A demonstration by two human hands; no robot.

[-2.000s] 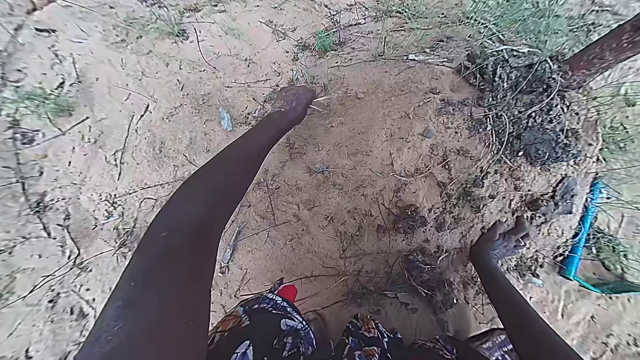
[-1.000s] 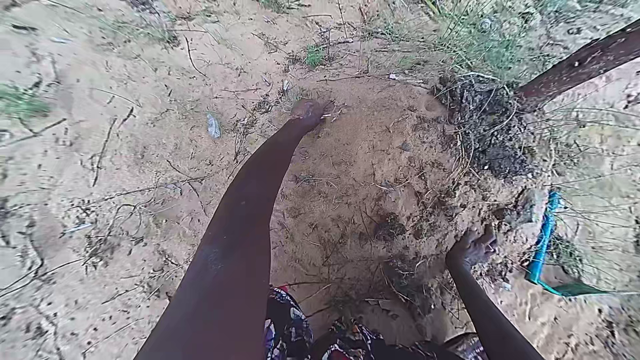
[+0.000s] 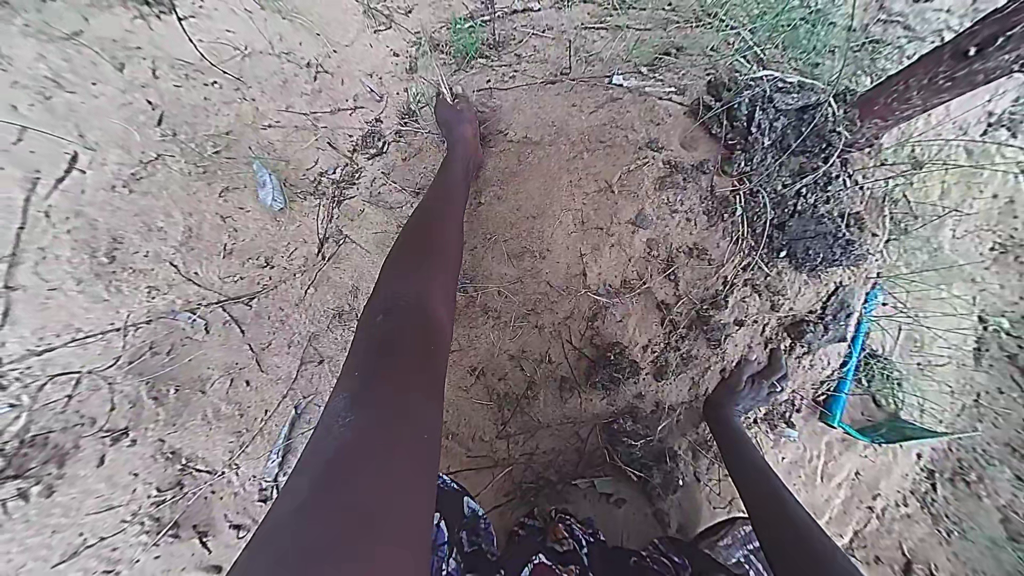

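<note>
My left hand [image 3: 458, 120] reaches far out over the sandy soil [image 3: 552, 200], at a small tuft of dry grass [image 3: 420, 100]. Thin pale stalks stick up at its fingers; whether it grips them I cannot tell. Lower right, my right hand [image 3: 748, 386] rests on the loose soil with bent fingers apart and nothing seen in them. It lies below a dark clump of soil and roots [image 3: 800, 176]. To its right a tool with a blue handle [image 3: 853, 352] and a green, flat end [image 3: 900, 432] lies on the ground.
A brown trunk or post [image 3: 940, 72] slants in from the upper right beside the dark clump. Green grass [image 3: 776, 28] grows at the top. Twigs [image 3: 224, 300] and a pale scrap [image 3: 270, 186] lie on the left. My patterned cloth [image 3: 560, 540] shows at the bottom edge.
Both hands stay low at the ground, the left by the grass tuft, the right on the soil. The view has shifted somewhat. Nothing is plainly taken up or let go.
</note>
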